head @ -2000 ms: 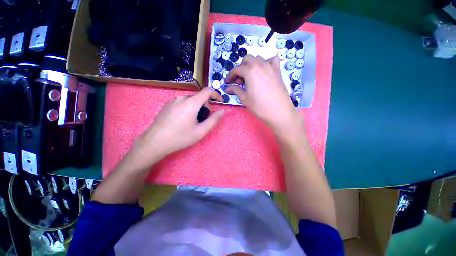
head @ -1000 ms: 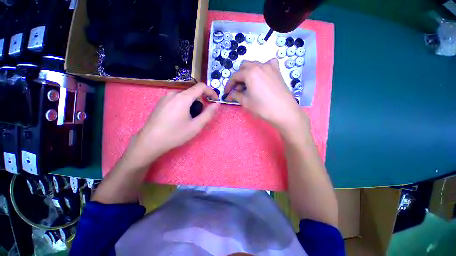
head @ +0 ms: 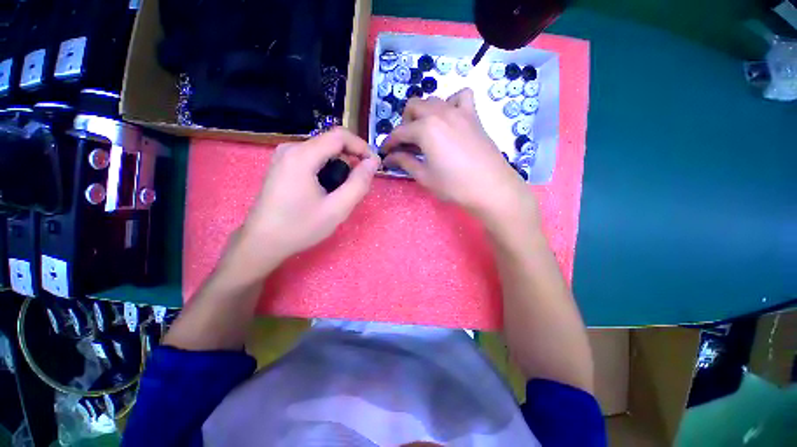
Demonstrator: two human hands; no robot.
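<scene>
The white tray (head: 544, 113) on the pink-red mat (head: 393, 253) holds many small black and silver round fittings (head: 529, 106). My left hand (head: 306, 188) is at the tray's near left corner, curled around a black round piece (head: 333, 175) against the palm; its thumb and index tips meet near the corner, and what they pinch is too small to tell. My right hand (head: 446, 153) reaches over the tray's near left part, fingertips close to my left fingertips. Its fingers are bent together; whether they hold a fitting is hidden.
A cardboard box (head: 354, 74) of black parts and silvery hardware stands left of the tray. A dark hanging tool (head: 516, 19) points down over the tray's far side. Black cameras (head: 114, 188) stand at the left. A clear plastic item (head: 773, 70) lies far right.
My left hand has moved slightly up and left with the black piece. My right hand has shifted a little left, bringing its fingertips to the tray's near left corner.
</scene>
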